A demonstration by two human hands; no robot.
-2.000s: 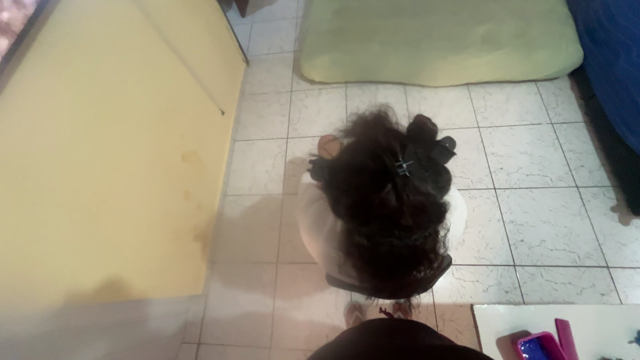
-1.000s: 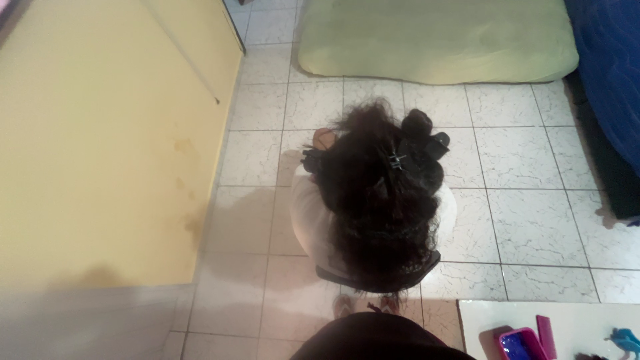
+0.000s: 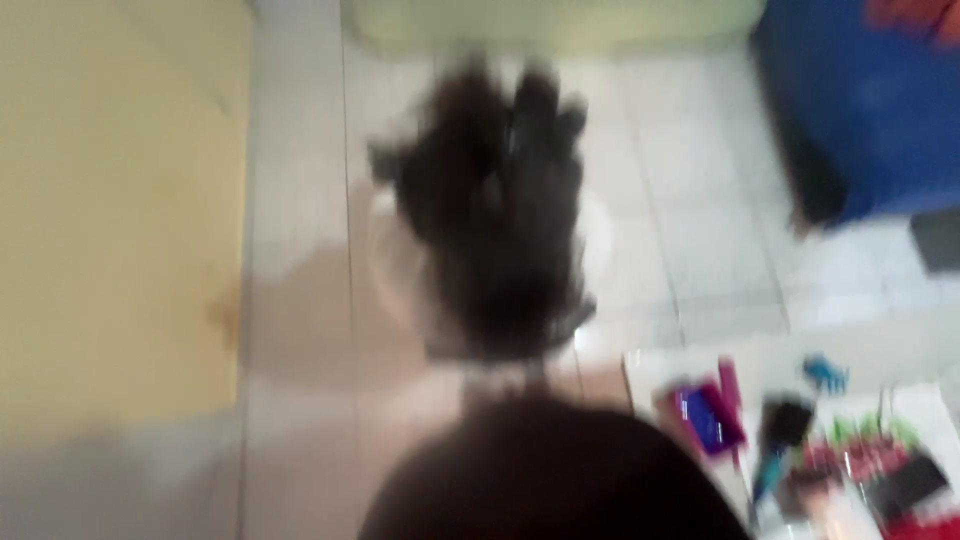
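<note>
Neither my left hand nor my right hand shows in the head view. Just ahead of my dark-clothed body (image 3: 547, 480) is another person, seen from above, whose long dark hair (image 3: 495, 225) fills the middle of the view. Dark rolled or clipped sections of hair stand out at the top of that head. The person's light top (image 3: 401, 262) shows at both sides of the hair. Motion blur hides finer detail.
A white table (image 3: 645, 367) at lower right holds a pink case with a blue inside (image 3: 701, 416), a blue hair clip (image 3: 825, 373) and several blurred items. A yellow panel (image 3: 120, 210) stands left, a pale green mattress (image 3: 555, 22) lies beyond, and blue fabric (image 3: 892, 112) hangs at upper right.
The view has swung toward the right and blurred, and more of the table with its items now shows. The other person remains in front of me.
</note>
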